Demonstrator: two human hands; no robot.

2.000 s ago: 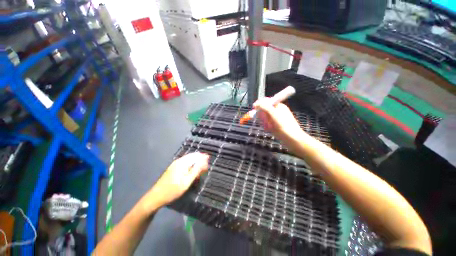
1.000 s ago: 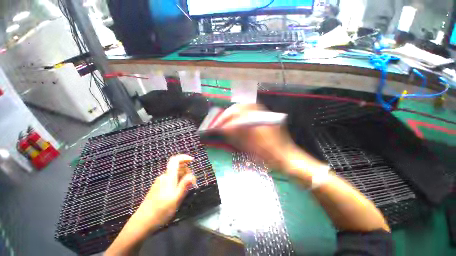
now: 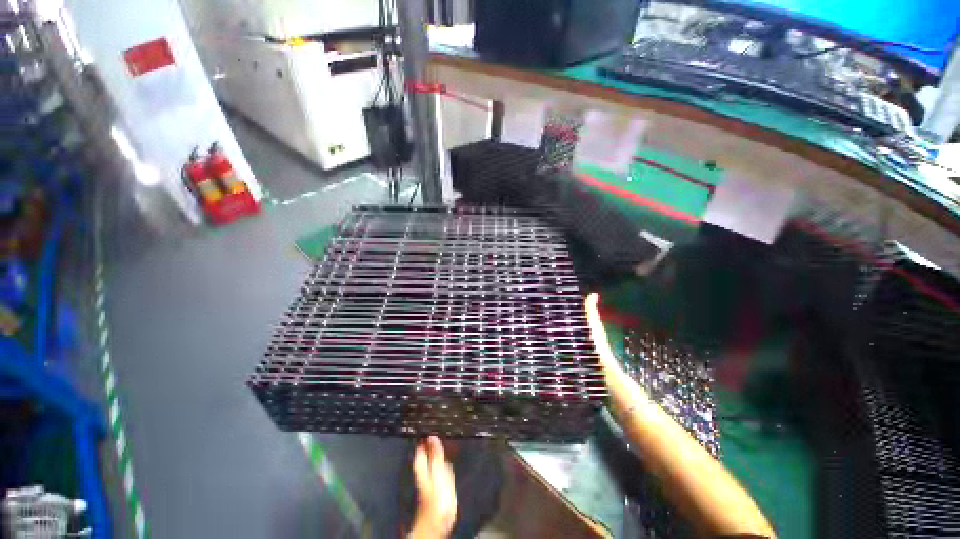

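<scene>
A large stack of black boards [image 3: 442,305] with many thin pale edge lines lies before me. My left hand [image 3: 433,490] is at the stack's front lower edge, fingers extended, nothing seen in it. My right hand [image 3: 600,342] lies along the stack's right side, fingers extended; part of it is hidden, and I cannot tell if it grips. A single board [image 3: 679,384] with bright shiny points lies to the right, partly behind my right forearm. No pen shows.
Loose black boards [image 3: 600,226] lie slanted behind. Another stack [image 3: 911,463] is at the far right. A rear shelf [image 3: 674,105] holds a keyboard and monitor, with white papers [image 3: 747,205] below. Blue racks [image 3: 79,405] and red fire extinguishers [image 3: 219,184] are on the left.
The white pen seen earlier and the blurred pale-and-dark object in my right hand no longer show. My right hand has moved to the stack's right side, my left to its front edge. The view has swung.
</scene>
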